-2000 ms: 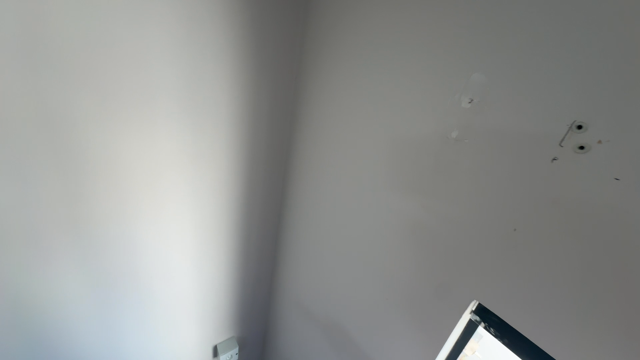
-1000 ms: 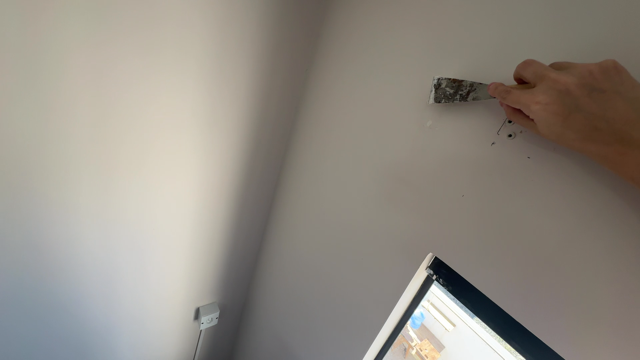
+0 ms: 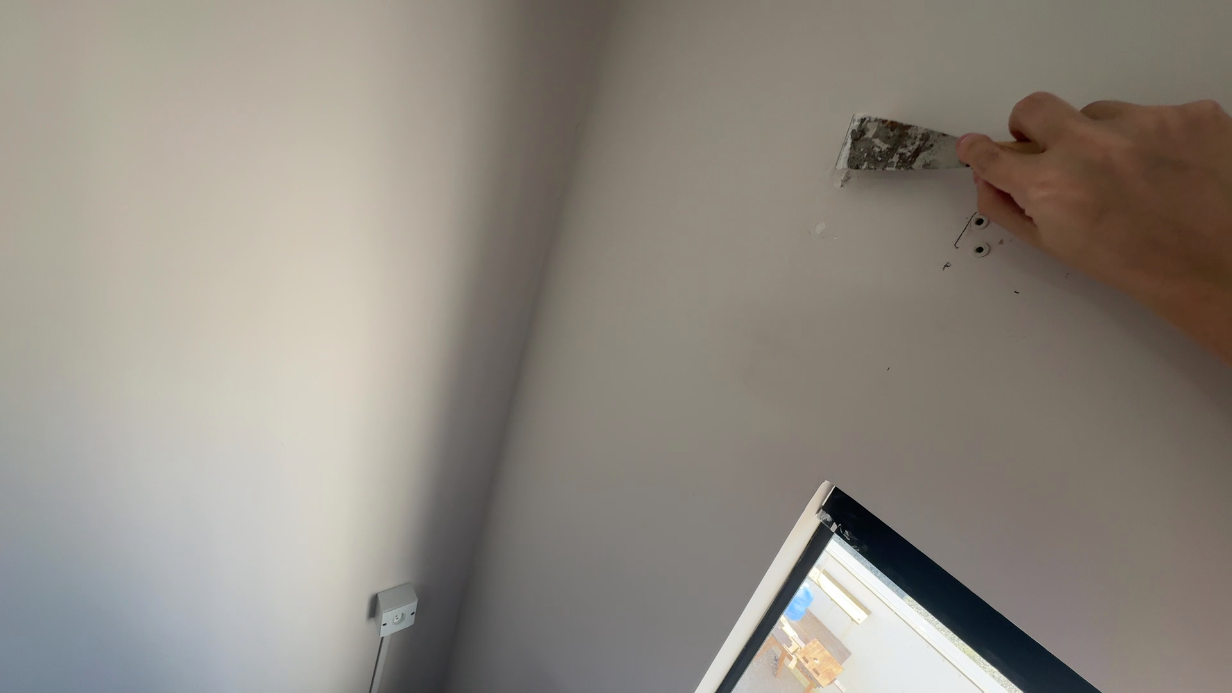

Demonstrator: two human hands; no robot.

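My right hand [image 3: 1107, 183] reaches in from the right edge, its fingers closed round a putty knife [image 3: 900, 144] with a stained metal blade. The blade lies near flat on the grey wall [image 3: 674, 318], its edge pointing left, with a small rough mark in the wall just under the edge's lower corner. Below the fingers, two wall plugs [image 3: 981, 249] sit in the wall beside a thin scratch. A pale spot [image 3: 820, 229] shows lower left of the blade. My left hand is not in view.
A mirror in a dark and white frame [image 3: 953, 577] leans tilted at the lower right, reflecting a room with wooden furniture. A white wall socket box [image 3: 396, 608] with a cable hangs low near the room corner. A second, brightly lit wall [image 3: 192, 289] fills the left.
Two seconds ago no hand was in view; one second ago my right hand had come in from the right with the putty knife. The blade remains at about the same place on the wall.
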